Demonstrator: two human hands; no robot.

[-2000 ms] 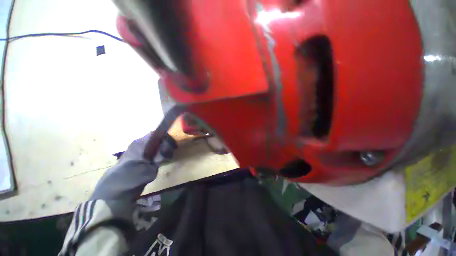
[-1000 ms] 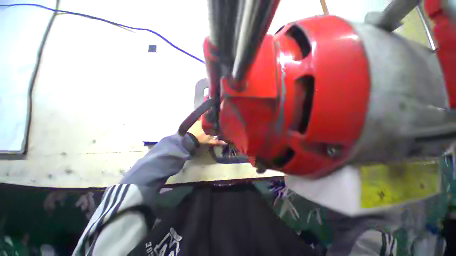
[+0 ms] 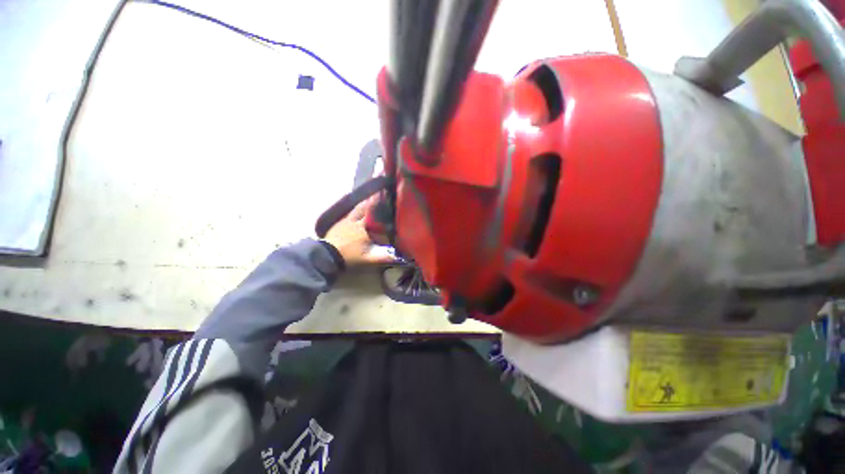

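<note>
A large red and grey cutting machine (image 3: 593, 194) fills the centre and right, with shiny upright rods (image 3: 434, 79) at its front. A dark curved lever (image 3: 350, 205) juts left from it. My left hand (image 3: 350, 237) is bare and lies low beside the machine's front, under the lever. Its fingers run behind the red housing, so its grip is hidden. A grey rounded metal piece (image 3: 368, 165) shows just beyond the hand. My right hand is not visible; only part of the right sleeve shows below the machine at the bottom right.
White paper and the pale worn table (image 3: 120, 292) lie to the left, with a small dark square (image 3: 305, 82) on the paper. A blue cable (image 3: 301, 50) runs to the machine. Another paper-covered lay (image 3: 28, 167) is at far left. Scraps lie on the green floor (image 3: 120, 366).
The machine fills less of the picture than two seconds ago, and its grey body and curved handle now show. My left hand shows more clearly beside the machine's front.
</note>
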